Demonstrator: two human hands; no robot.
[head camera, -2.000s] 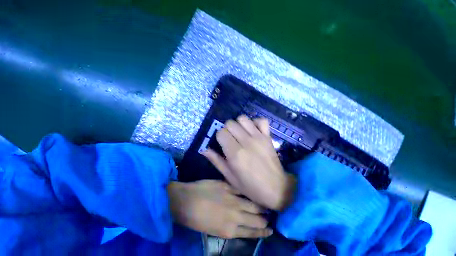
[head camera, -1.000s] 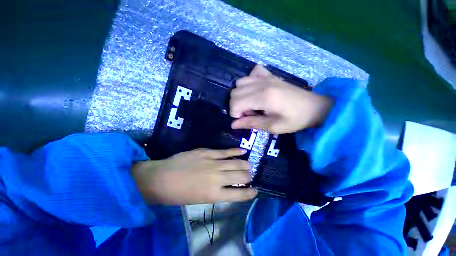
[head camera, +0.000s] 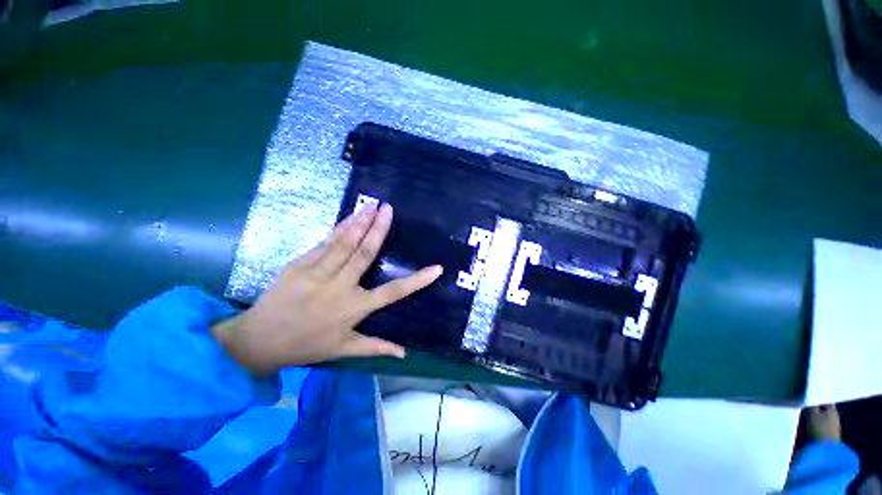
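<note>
A black plastic housing (head camera: 571, 358) lies tilted on a silvery foam sheet (head camera: 290, 174) in front of me. White bracket-shaped patches (head camera: 638, 307) show on it, with a narrow silvery strip (head camera: 491, 285) across its middle. My left hand (head camera: 329, 300) lies with spread fingers on the housing's left part, partly covering a white patch; it holds nothing that I can see. My right hand (head camera: 824, 423) is small and mostly hidden at the lower right, by the white sheets and a dark area; its fingers cannot be made out.
White sheets lie at the right (head camera: 846, 324) and lower right (head camera: 711, 445). The green glossy surface (head camera: 126, 126) runs beneath and beyond the foam. A pale curved edge shows at the upper right and a pale sheet at the upper left.
My right hand has left the housing and moved to the lower right. My left hand has shifted left with its fingers spread. More of the housing is uncovered, and the view has shifted.
</note>
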